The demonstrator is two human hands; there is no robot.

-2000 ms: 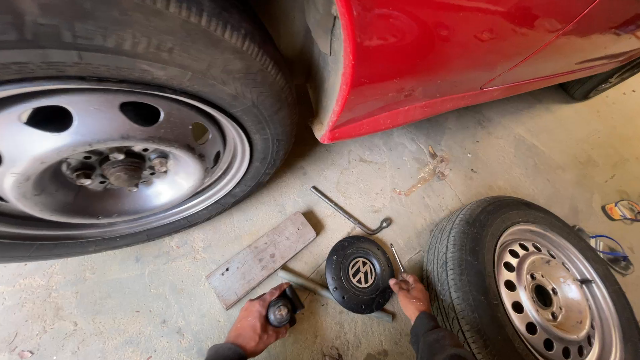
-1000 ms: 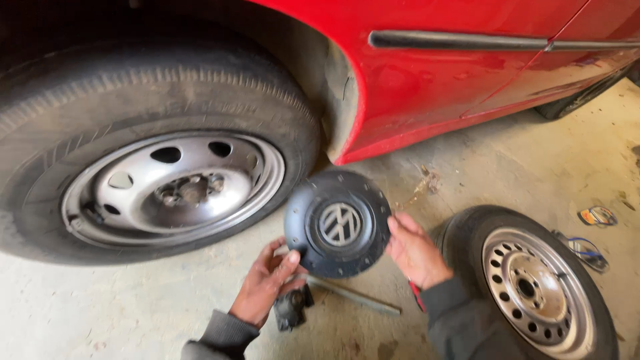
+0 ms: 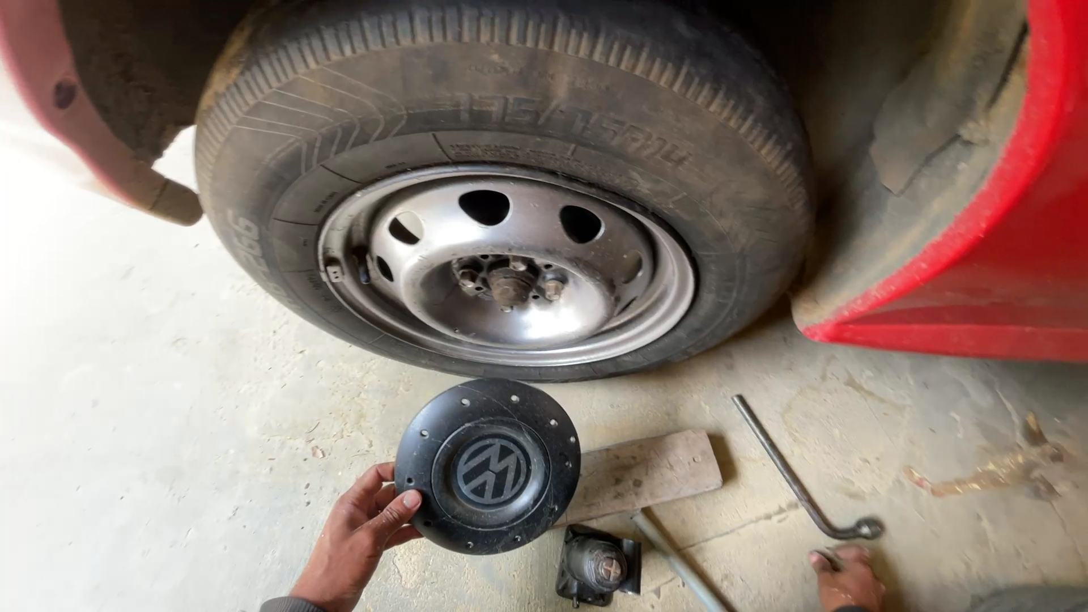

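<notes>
My left hand (image 3: 357, 527) grips the left edge of a round black Volkswagen wheel center cap (image 3: 489, 467), its emblem facing up, held in front of the car wheel. My right hand (image 3: 846, 578) is low at the right, just below the socket end of an L-shaped lug wrench (image 3: 790, 472) on the floor; whether its fingertips touch anything I cannot tell. Above the cap stands the car's tire (image 3: 544, 102) with its silver steel rim (image 3: 544, 327), wheel bolts (image 3: 553, 289) showing around the hub.
A wooden board (image 3: 654, 476) lies on the concrete floor, partly behind the cap. Below it are a small black jack (image 3: 599, 565) and a metal bar (image 3: 680, 561). The red car body (image 3: 977, 280) borders the wheel at the right, and its edge (image 3: 76, 127) shows at the upper left.
The cap, held in both hands a second ago, is now in my left hand alone. My right hand has left it and is down by the lug wrench. The view has shifted toward the car wheel.
</notes>
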